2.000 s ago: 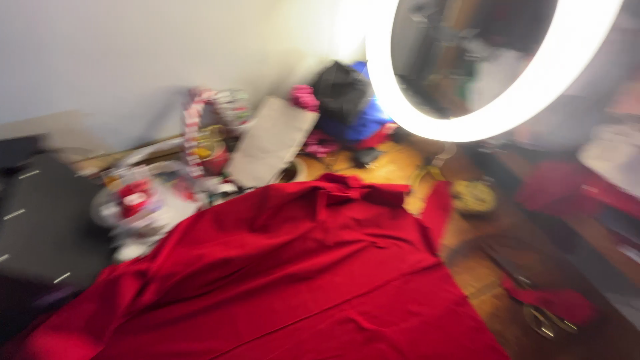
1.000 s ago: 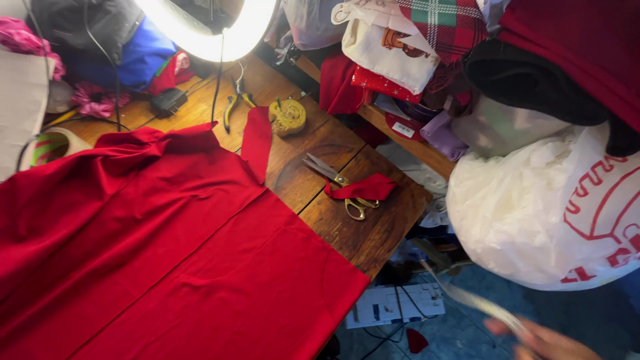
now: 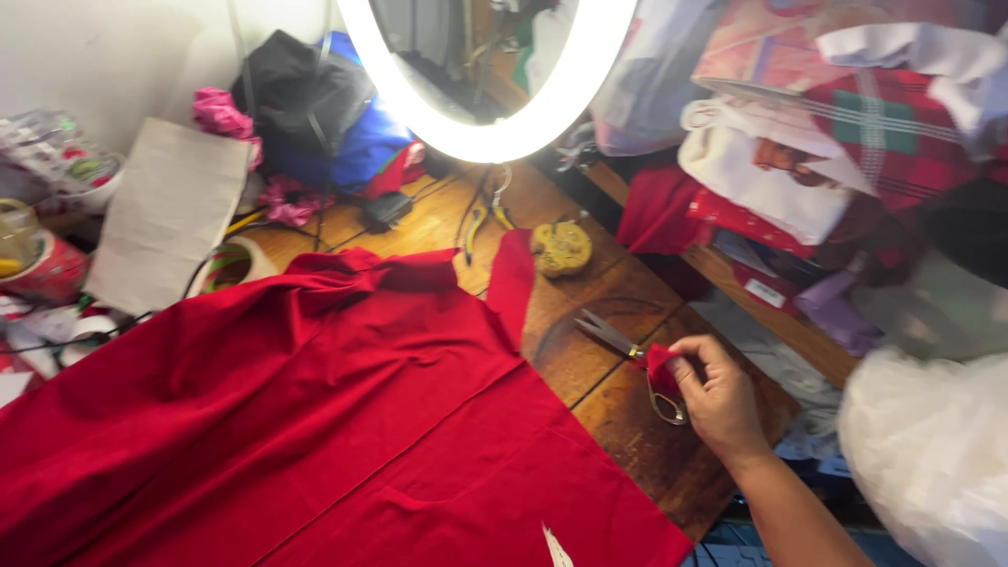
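My right hand (image 3: 713, 394) pinches the strip of red fabric (image 3: 664, 368) that is wrapped at the handles of the scissors (image 3: 610, 335) on the table's right side. The scissors' blades point up and left, a little apart, and one gold-coloured handle loop shows below the fabric. A large red cloth (image 3: 378, 425) covers the front and left of the wooden table (image 3: 630, 457). At the cloth's bottom edge a small pale pointed piece (image 3: 556, 547) lies on it, cut off by the frame. My left hand is out of view.
A lit ring light (image 3: 500, 146) stands over the table's back. Near it lie yellow-handled pliers (image 3: 482, 224), a yellow roll (image 3: 562, 249) and a roll of tape (image 3: 236, 266). Folded clothes (image 3: 768, 173) and a white plastic bag (image 3: 929, 449) are at the right, crafting clutter at the left.
My right hand has moved from the lower right, beyond the table's edge, to the red strip by the scissors and taken hold of it. The pale strip it held there is no longer in it.
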